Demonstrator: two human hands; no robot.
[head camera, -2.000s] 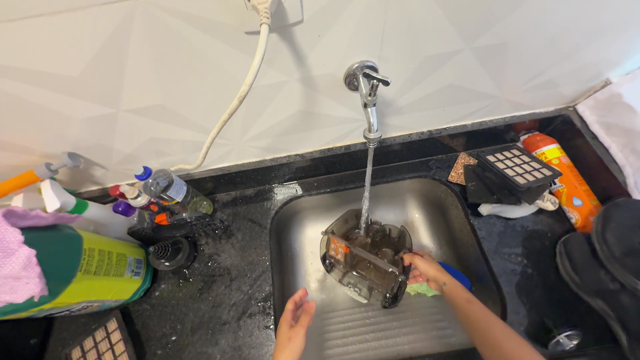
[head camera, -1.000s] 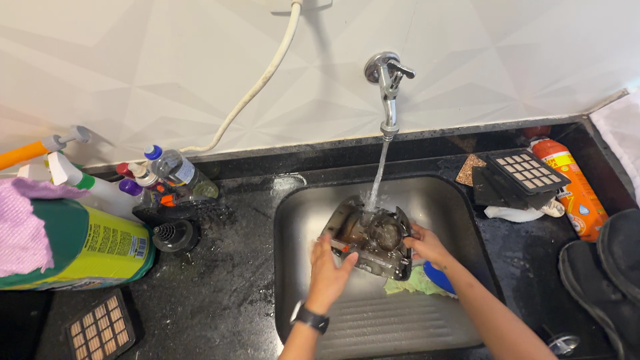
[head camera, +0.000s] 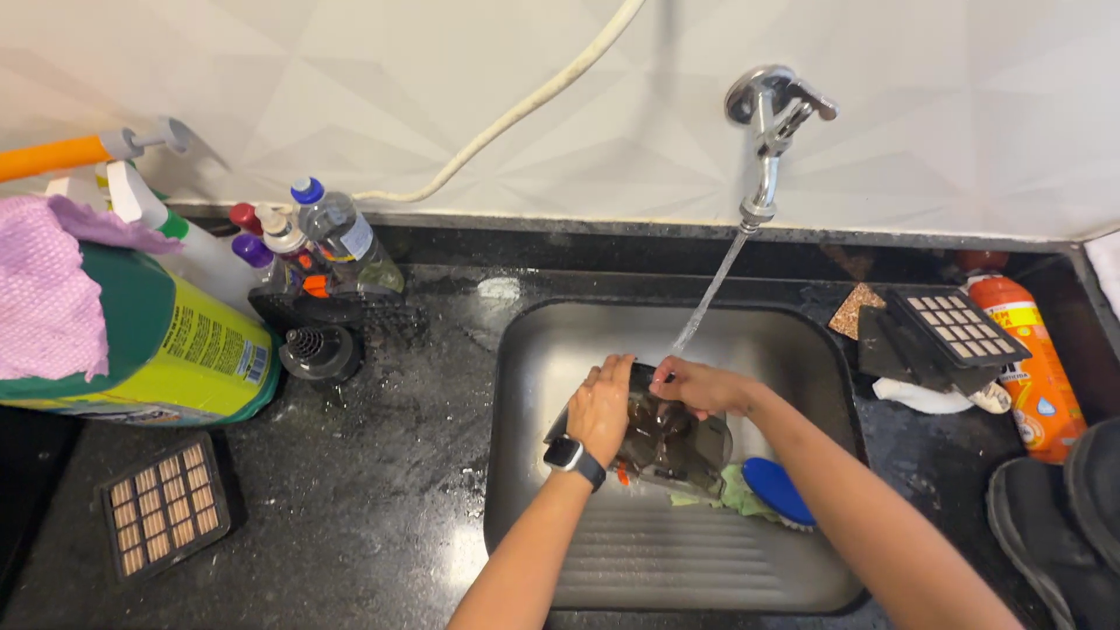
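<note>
A smoky transparent plastic container (head camera: 674, 446), which looks like a vacuum cleaner's dust bin, is tilted in the stainless steel sink (head camera: 700, 560). My left hand (head camera: 602, 407), with a watch on its wrist, grips the container's left side. At its upper edge is my right hand (head camera: 700, 385), fingers bent against the rim; whether they pinch something is hidden. Water runs from the chrome tap (head camera: 766, 166) down to the container by my right fingers. A blue brush (head camera: 777, 492) lies on a green cloth (head camera: 744, 494) to the right of the container.
Left of the sink are a pleated filter (head camera: 164, 506), a dark cone-shaped part (head camera: 319, 352), several bottles (head camera: 337, 232) and a large green container (head camera: 201, 341) under a pink cloth (head camera: 52, 289). On the right lie another filter (head camera: 958, 325), an orange can (head camera: 1032, 367) and black shoes (head camera: 1041, 542).
My left hand, apart from the container two seconds ago, now holds its left side. My right hand has moved from the container's right side to its upper edge. The container has been turned.
</note>
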